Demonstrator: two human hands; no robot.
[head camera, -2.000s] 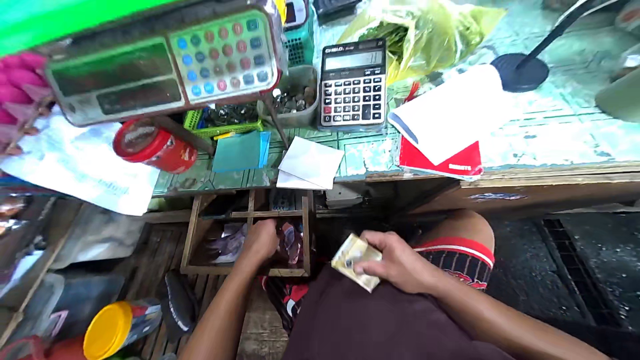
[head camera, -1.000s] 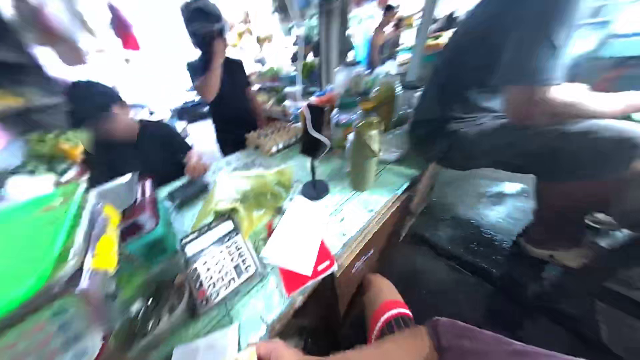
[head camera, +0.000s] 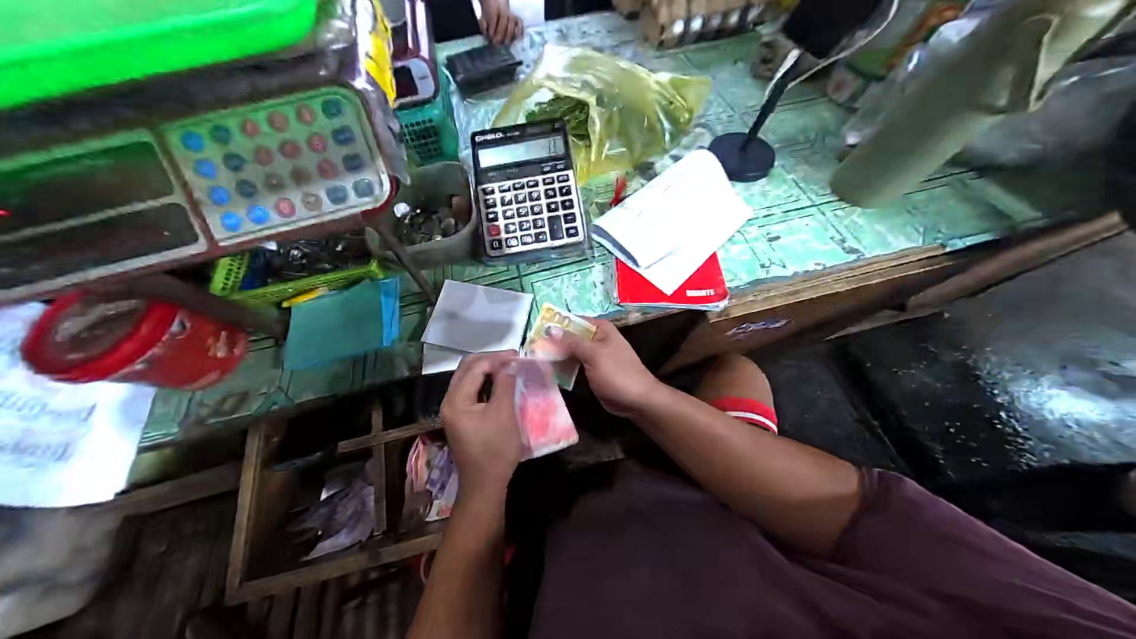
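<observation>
My left hand (head camera: 484, 417) pinches a reddish-pink banknote (head camera: 543, 408) above the right edge of a wooden drawer (head camera: 240, 515). Close beside it on the right, my right hand (head camera: 612, 366) grips a yellowish banknote (head camera: 561, 327), and the notes overlap between the fingers. Whether more notes lie behind them, I cannot tell. The drawer has compartments, with crumpled purple notes (head camera: 342, 515) in one and mixed banknotes (head camera: 433, 475) in another. Just beyond my hands, folded white paper (head camera: 479, 315) lies at the counter edge, below a desk calculator (head camera: 530, 191).
A red notebook (head camera: 670, 286) lies under white papers (head camera: 679, 213). A yellow plastic bag with greens (head camera: 612, 102), a lamp base (head camera: 742, 157), a coin tub (head camera: 435, 222), a red-lidded jar (head camera: 133, 342) and a weighing scale (head camera: 191, 186) stand around. Another person's hand (head camera: 501, 21) rests at the far side.
My left hand was in the drawer two seconds ago; it is now up beside my right hand, holding a reddish note. The view swung up and right, then back down.
</observation>
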